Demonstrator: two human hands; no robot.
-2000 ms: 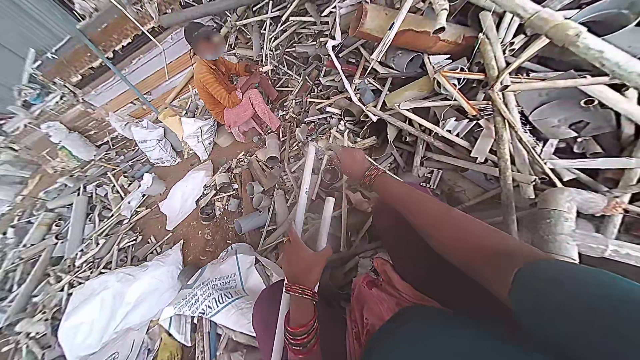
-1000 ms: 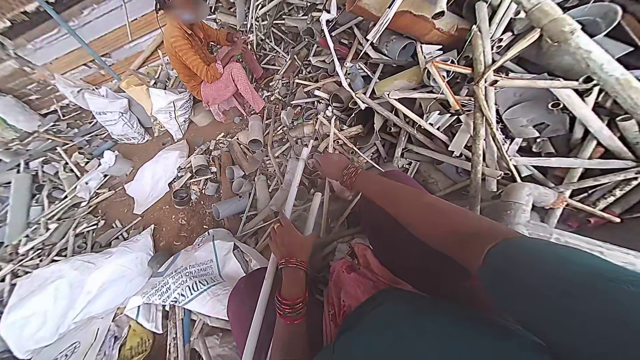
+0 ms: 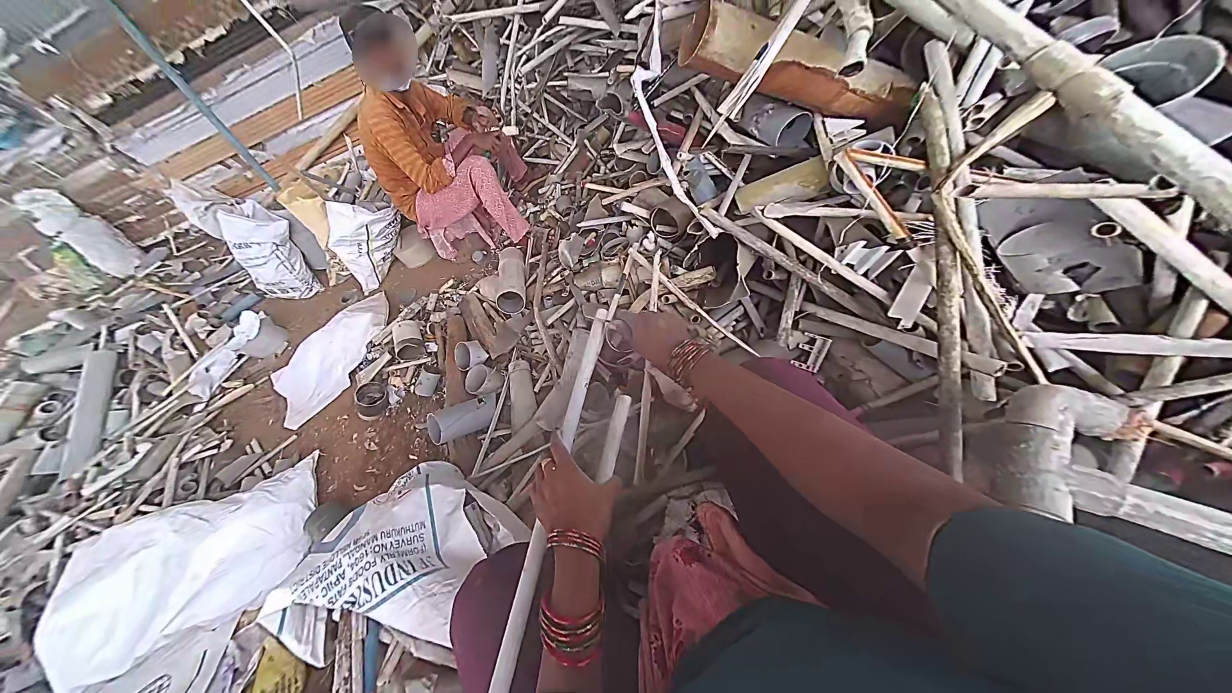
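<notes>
My left hand, with red bangles at the wrist, is closed around a long pale plastic pipe that runs from my lap up and away. A second, shorter pale pipe lies beside it at the same hand. My right hand is near the far end of the long pipe, its fingers bent and partly blurred; whether it holds anything is unclear. Below the hands are my knees, a bare foot and a pink patterned cloth.
Heaped scrap pipes rise ahead and right, with a large elbow fitting near my right arm. White sacks lie at the left. A person in orange sits beyond, near more sacks. Pipe pieces lie ahead-left.
The view has shifted a little. My left hand stays around the long pipe and my right hand remains near its far end.
</notes>
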